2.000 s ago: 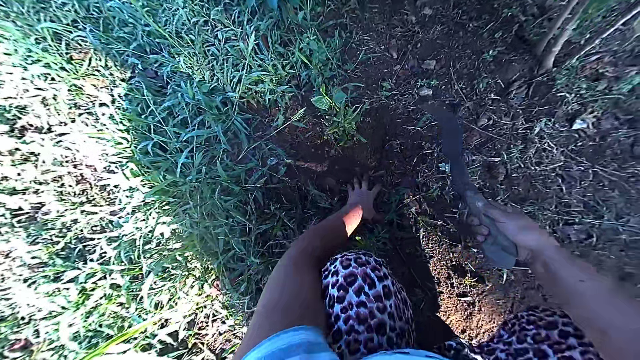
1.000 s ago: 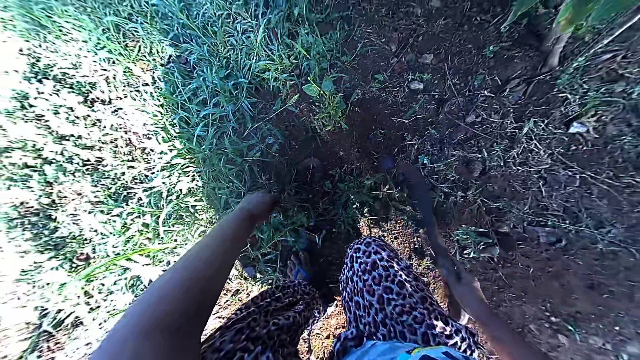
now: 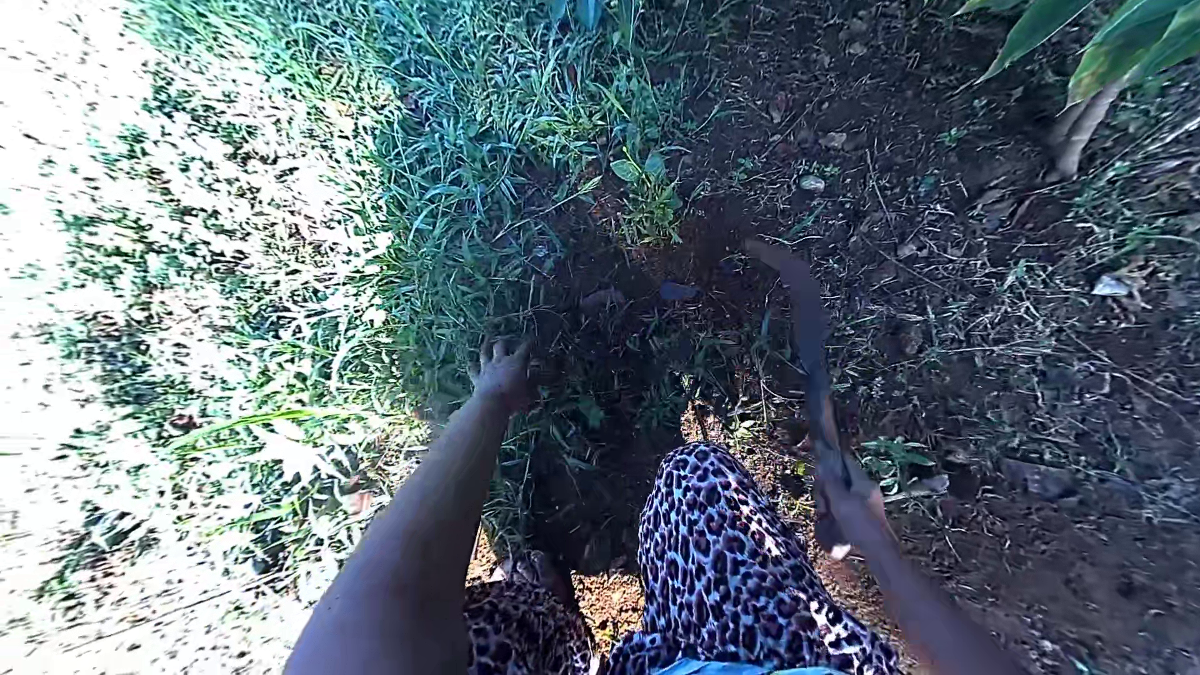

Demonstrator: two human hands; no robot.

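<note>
My right hand (image 3: pixel 848 511) is closed around the handle of a long curved blade, likely a machete (image 3: pixel 811 328), at the right of centre. Its tip points up and left over dark bare soil. My left hand (image 3: pixel 504 373) is low at the edge of the green grass (image 3: pixel 450 234), fingers spread, and whether it touches the blades there is hard to tell. Between the hands lies shaded soil with loose weeds (image 3: pixel 600 375). A small leafy weed (image 3: pixel 650 197) stands beyond them, left of the blade's tip.
My knee in leopard-print cloth (image 3: pixel 722 553) is at the bottom centre, with a bare foot (image 3: pixel 534 572) to its left. A plant stem (image 3: pixel 1078 131) with broad leaves rises at the upper right. Dry stalks and a pale scrap (image 3: pixel 1111 286) lie on the right-hand soil.
My left hand has left the bare soil near the centre and is now at the grass to the left. My right hand still holds the blade. My legs have shifted.
</note>
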